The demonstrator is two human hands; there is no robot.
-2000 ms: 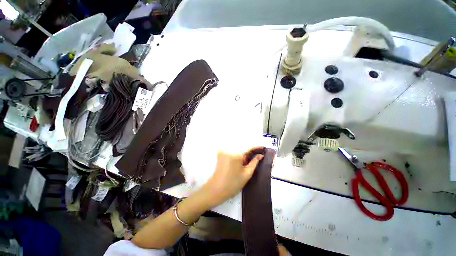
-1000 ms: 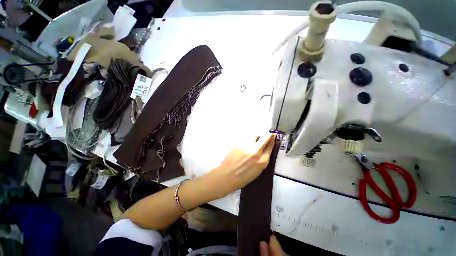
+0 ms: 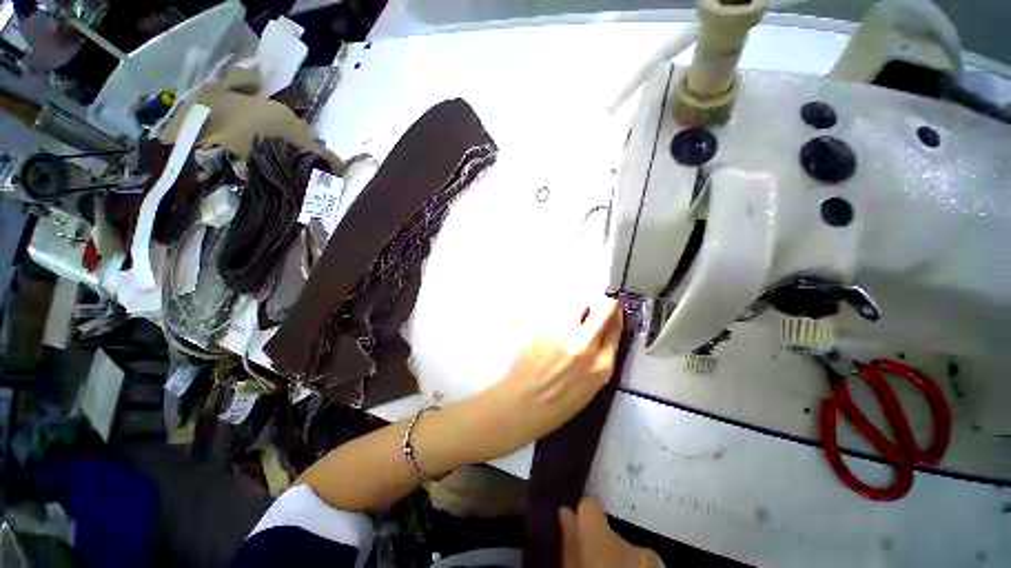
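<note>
A dark brown fabric band (image 3: 568,460) runs from the needle area of the white sewing machine (image 3: 710,239) down to the picture's lower edge. My left hand (image 3: 565,372) presses on the band's upper end with the fingertips close beside the presser foot. My right hand (image 3: 599,538) is at the bottom edge, partly cut off, with its fingers on the lower part of the band. The needle itself is too small to tell. A stack of brown bands (image 3: 383,239) with frayed edges lies left of the machine.
Red-handled scissors (image 3: 887,427) lie right of the needle below the machine arm. A dark folded bundle (image 3: 261,227) with a white tag (image 3: 322,196) and heaped scraps (image 3: 227,122) lie at far left. A cream post (image 3: 716,56) stands on the machine head.
The machine and scissors appear further right and larger than at first. My left hand has stayed by the needle with fingers flatter. My right hand has come further into view along the band.
</note>
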